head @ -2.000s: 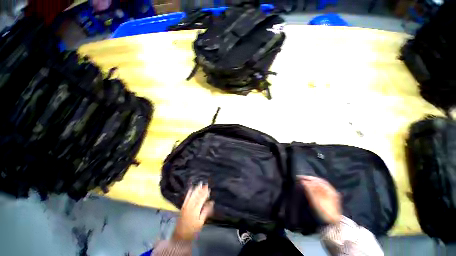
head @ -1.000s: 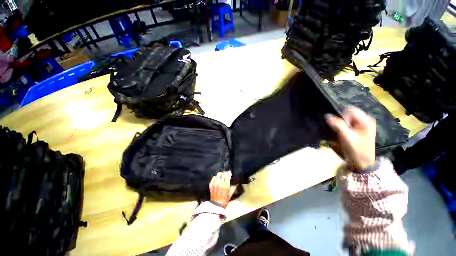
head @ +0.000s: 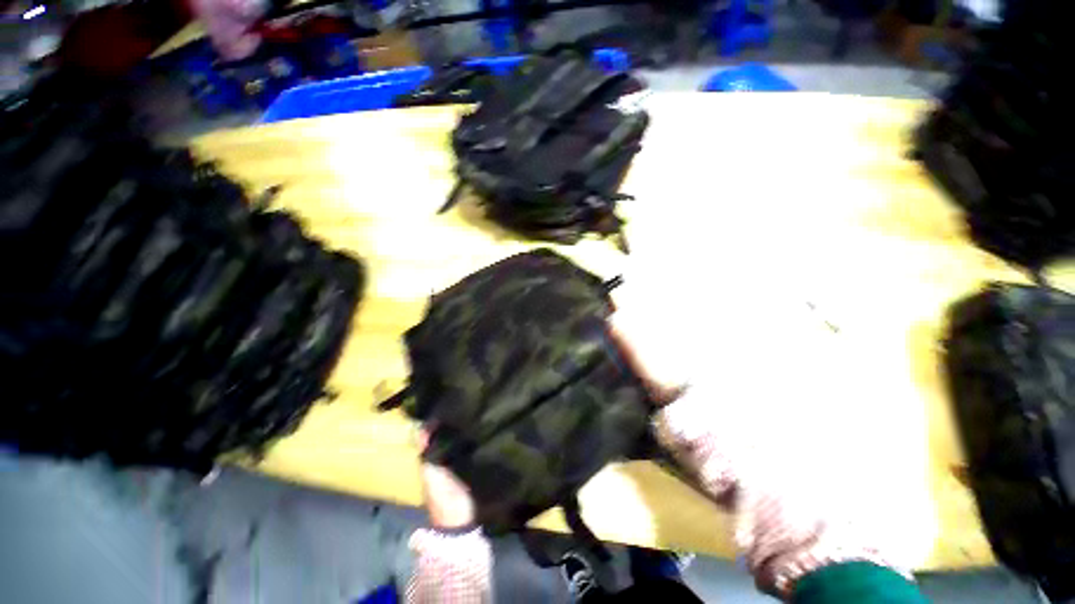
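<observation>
A camouflage backpack [head: 531, 378] lies closed before me on the light wood-grain table [head: 754, 283], its front panel up and its rounded top away from me. Loose black webbing hangs from its near edge. My left hand [head: 443, 486] is at the bag's near left side, its fingers partly hidden by the bag. My right hand [head: 642, 345] is at the bag's right side, blurred and washed out by glare. I cannot tell how firmly either hand grips.
Another backpack [head: 548, 148] lies at the table's far side. Stacked backpacks [head: 177, 319] fill the left. More bags are at the right, one [head: 1020, 413] near the edge. A blue crate [head: 348, 92] stands beyond the table.
The backpack lay open with its black lining showing and my right hand lifting its panel. Now it is closed, camouflage side up, with my hands at both sides.
</observation>
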